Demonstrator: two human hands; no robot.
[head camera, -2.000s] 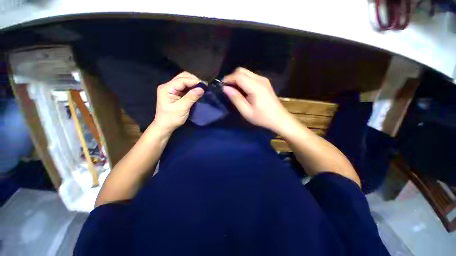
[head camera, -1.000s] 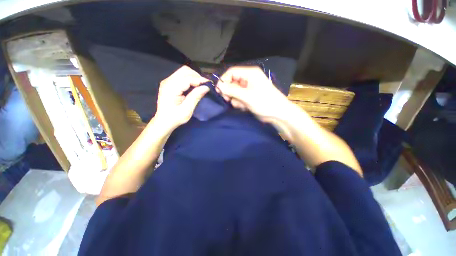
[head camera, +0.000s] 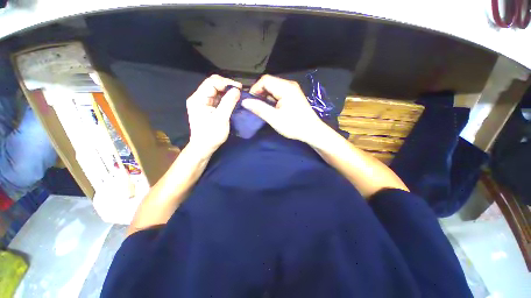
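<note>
A small navy cut piece (head camera: 247, 119) is held up in front of my navy shirt, its lower part hanging between my hands. My left hand (head camera: 211, 110) pinches its upper left edge between thumb and fingers. My right hand (head camera: 285, 107) pinches its upper right edge, thumb in front. The fingertips of both hands are close together at the top edge. Pale thread ends (head camera: 318, 99) lie on dark cloth just right of my right hand.
The white table edge (head camera: 233, 13) curves across the top, with red-handled scissors (head camera: 511, 13) at right. An open drawer (head camera: 87, 145) is at left. Wooden slats (head camera: 378, 125) and hanging navy cloth (head camera: 434, 154) are at right. A person's blue-clad leg (head camera: 26, 148) shows far left.
My right hand has closed onto the navy piece; a pale thread seen at its fingertips earlier no longer shows there. The view has shifted, and the thread ends show more fully.
</note>
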